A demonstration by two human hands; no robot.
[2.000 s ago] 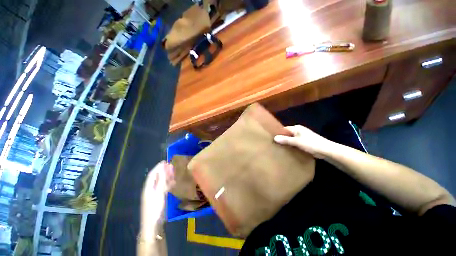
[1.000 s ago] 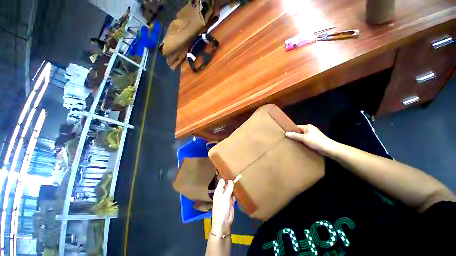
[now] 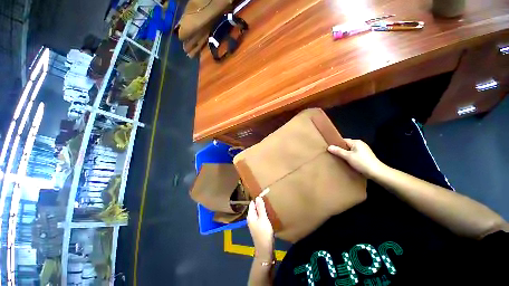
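A tan bag [image 3: 304, 173] with darker brown trim bands along two opposite edges lies tilted on my lap. A thin line runs across its face between the bands. My left hand [image 3: 260, 226] is at the lower left trim band, with fingertips on the edge beside a small white tag [image 3: 264, 192]. My right hand [image 3: 357, 158] holds the upper right trim edge, thumb on top and the other fingers hidden behind the bag. No tool shows in either hand.
A blue crate [image 3: 204, 220] with brown bags [image 3: 215, 187] stands left of the bag. On the wooden desk [image 3: 279, 72] lie a pink-handled tool [image 3: 349, 30], metal snips [image 3: 402, 25], a black loop [image 3: 227, 36], brown bags and a brown cylinder [image 3: 448, 6]. Racks stand at left.
My left hand has come from beside the crate onto the bag's lower left trim and remains there. The bag has turned flatter to view. My right hand keeps its hold. The view has shifted slightly.
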